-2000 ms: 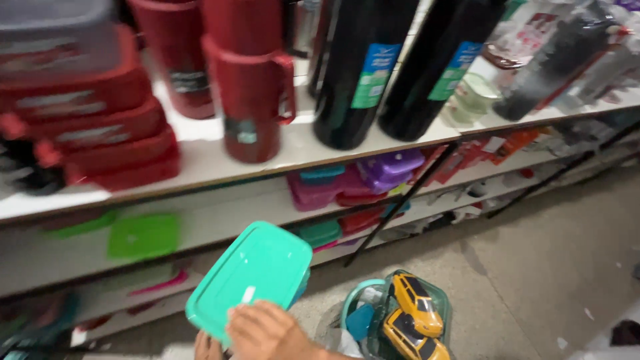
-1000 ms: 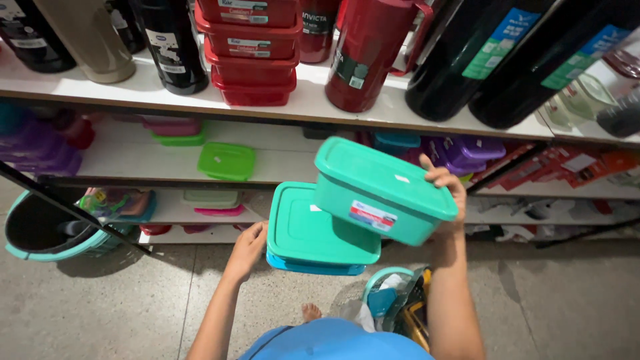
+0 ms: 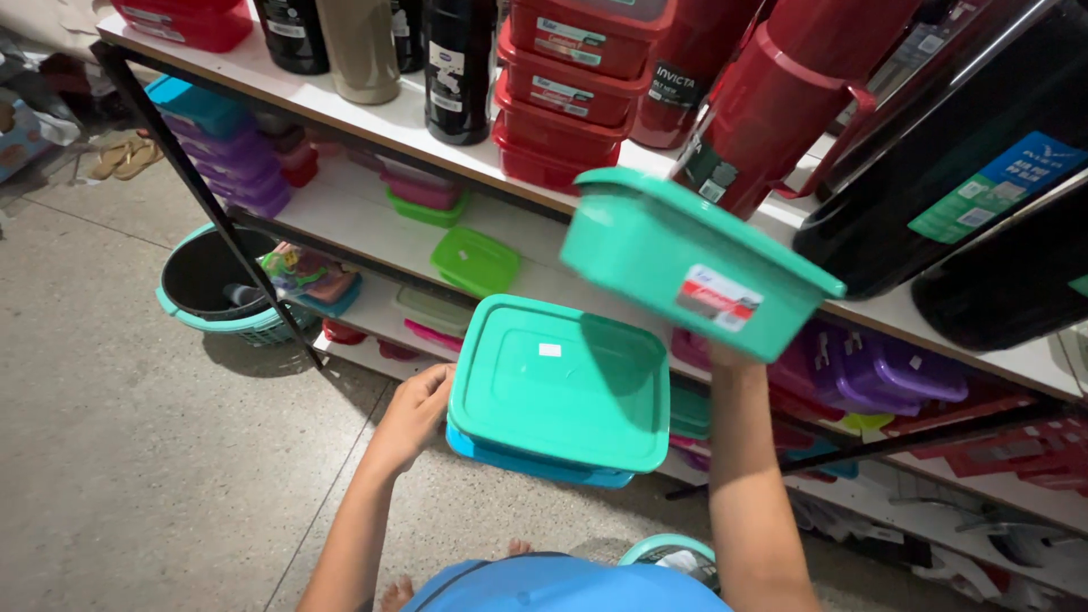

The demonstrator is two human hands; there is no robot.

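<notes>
My left hand [image 3: 418, 416] grips the left edge of a stack in front of me: a green-lidded plastic container [image 3: 561, 374] with a small white sticker, on top of a blue plastic container [image 3: 535, 463]. To the right and higher, a second green plastic container [image 3: 654, 255] with a red and white label is held up, tilted, level with the top shelf's edge. My right hand [image 3: 738, 355] is mostly hidden behind this container; only the wrist and a little of the hand show under it.
The top shelf [image 3: 544, 194] bears stacked red containers [image 3: 569, 93], black thermoses [image 3: 459, 68] and a red jug [image 3: 765, 110]. Lower shelves hold a lime-green container [image 3: 476, 259] and purple containers [image 3: 875, 365]. Baskets stand on the floor, one at left [image 3: 229, 319], another by my body [image 3: 667, 544].
My right hand has raised the labelled green container away from the lidded stack, to beside the top shelf. My left hand still holds the stack. The view has shifted.
</notes>
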